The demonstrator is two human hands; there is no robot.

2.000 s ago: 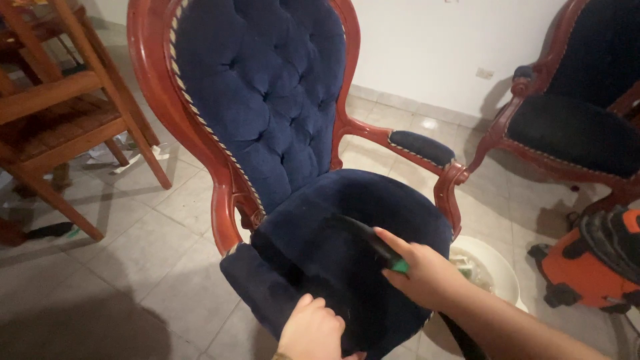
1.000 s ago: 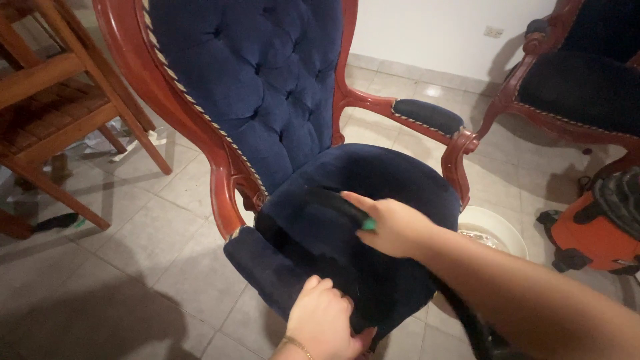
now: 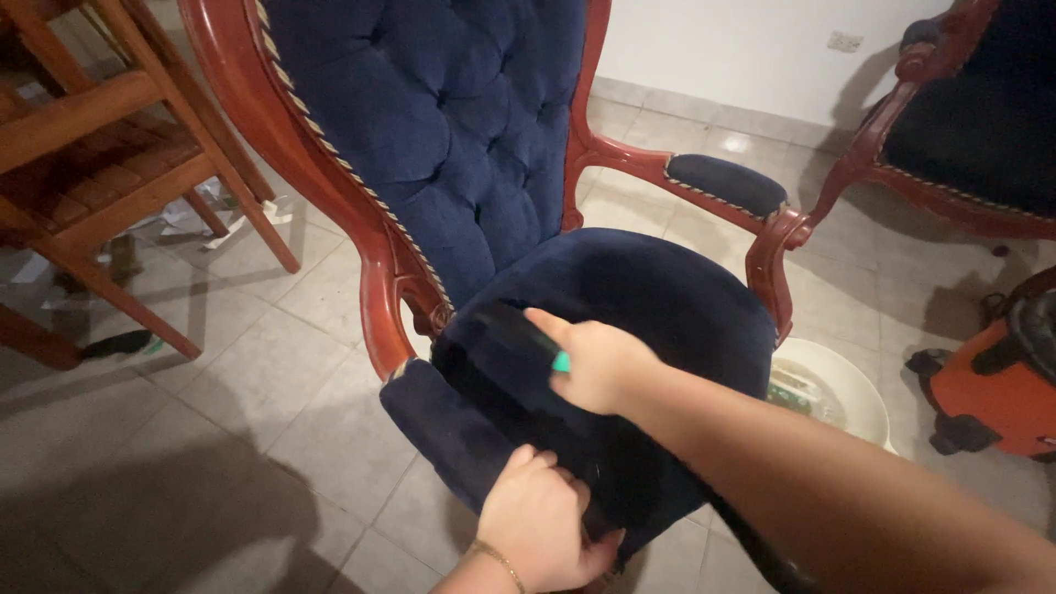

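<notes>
A wooden armchair with a tufted blue velvet back (image 3: pixel 462 107) stands in front of me. My right hand (image 3: pixel 598 363) is closed around a black tool with a green part (image 3: pixel 562 361), whose dark head lies on the blue seat cushion (image 3: pixel 643 272); blur and dark cloth hide its exact shape. A black hose or cord (image 3: pixel 751 536) runs below my right forearm. My left hand (image 3: pixel 540 516), with a thin bracelet at the wrist, rests at the front left of the chair by the padded armrest (image 3: pixel 450 429), fingers curled on the upholstery.
A slatted wooden chair (image 3: pixel 107 190) stands at left, with paper scraps on the tiles. Right of the armchair is a pale basin (image 3: pixel 866 388) holding liquid and objects. An orange and black wheeled vacuum cleaner (image 3: pixel 982 388) and a second blue armchair (image 3: pixel 973 140) stand farther right.
My right hand has moved the black tool leftward over the seat from where it was two seconds ago. My left hand stays near the chair's front left. The view has come closer.
</notes>
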